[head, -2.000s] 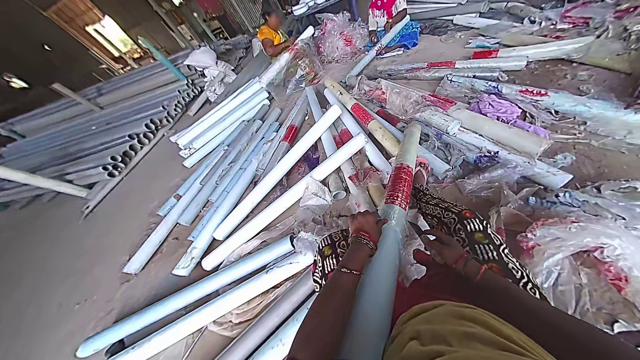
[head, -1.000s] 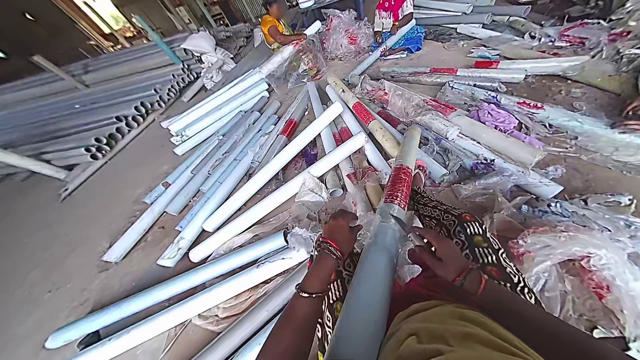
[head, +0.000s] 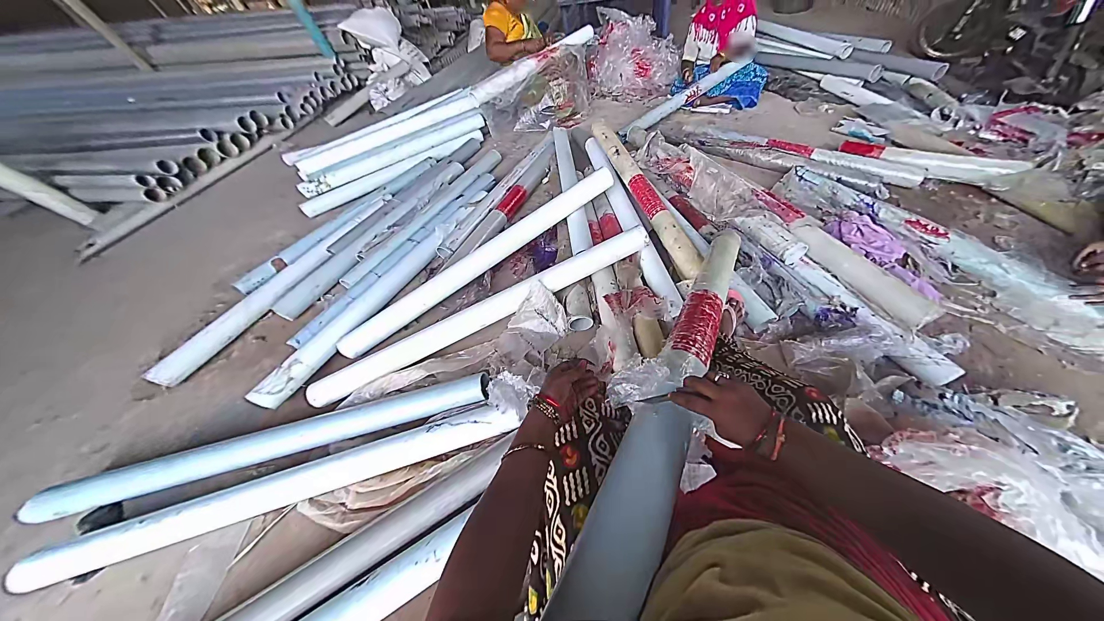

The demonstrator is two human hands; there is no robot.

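A thick blue-grey tube (head: 634, 509) lies along my lap and points away from me, with a red-wrapped band (head: 697, 328) and a paler far end. Crumpled clear plastic film (head: 647, 379) clings around it just below the band. My right hand (head: 729, 405) rests on the tube's right side at the film's edge, fingers bent over it; a thin dark edge shows by the fingertips, too small to name. To the left of the tube is my left hand (head: 569, 388), its fingers curled near the film; whether it grips anything is unclear.
White and pale blue tubes (head: 483, 319) lie spread on the floor ahead and left. Grey pipes (head: 172, 129) are stacked at the back left. Plastic film (head: 1018, 466) heaps up at the right. Two people (head: 513, 30) sit at the back, and another person's hand (head: 1091, 259) shows at the right edge.
My right hand has come in from the tube's right side onto the tube at the film. My left hand has moved off the tube to its left.
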